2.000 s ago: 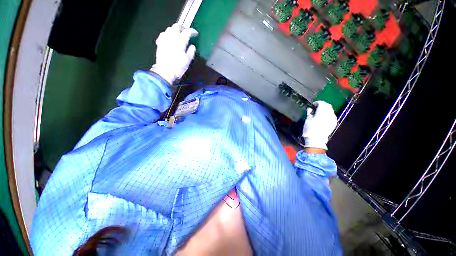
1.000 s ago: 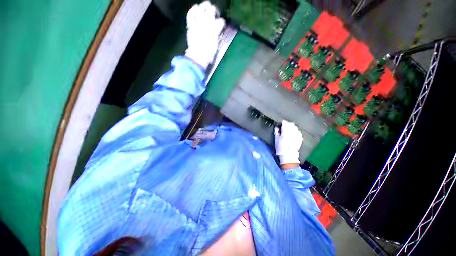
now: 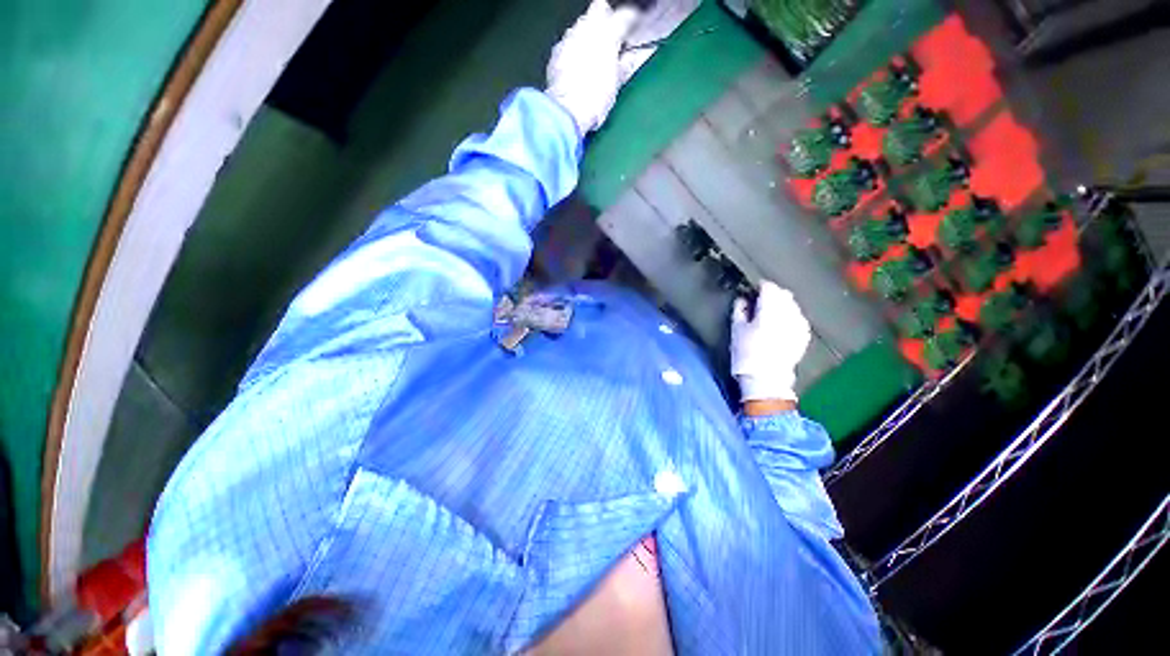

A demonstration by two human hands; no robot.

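Observation:
My right hand (image 3: pixel 769 344), in a white glove, is closed on the lower right end of a row of small dark green circuit boards (image 3: pixel 708 254). The row is over the grey ribbed plate (image 3: pixel 686 173). My left hand (image 3: pixel 588 67), also gloved, reaches to the top edge near the white line edge. A dark thing is at its fingertips and a thin dark line runs right from them. Blur and the picture edge hide whether it grips anything.
The red foam tray (image 3: pixel 1017 156) holds rows of green boards at right. A black box with thin green strands (image 3: pixel 806 18) is at the top. Green mat (image 3: pixel 667 96) borders the plate. Wire rack rails (image 3: pixel 1026 442) are at lower right. A dark green line surface (image 3: pixel 372 192) is at left.
The view has shifted. My left hand has moved up and forward to the top edge, with something dark now at its fingertips. My right hand and the board row have moved left over the plate.

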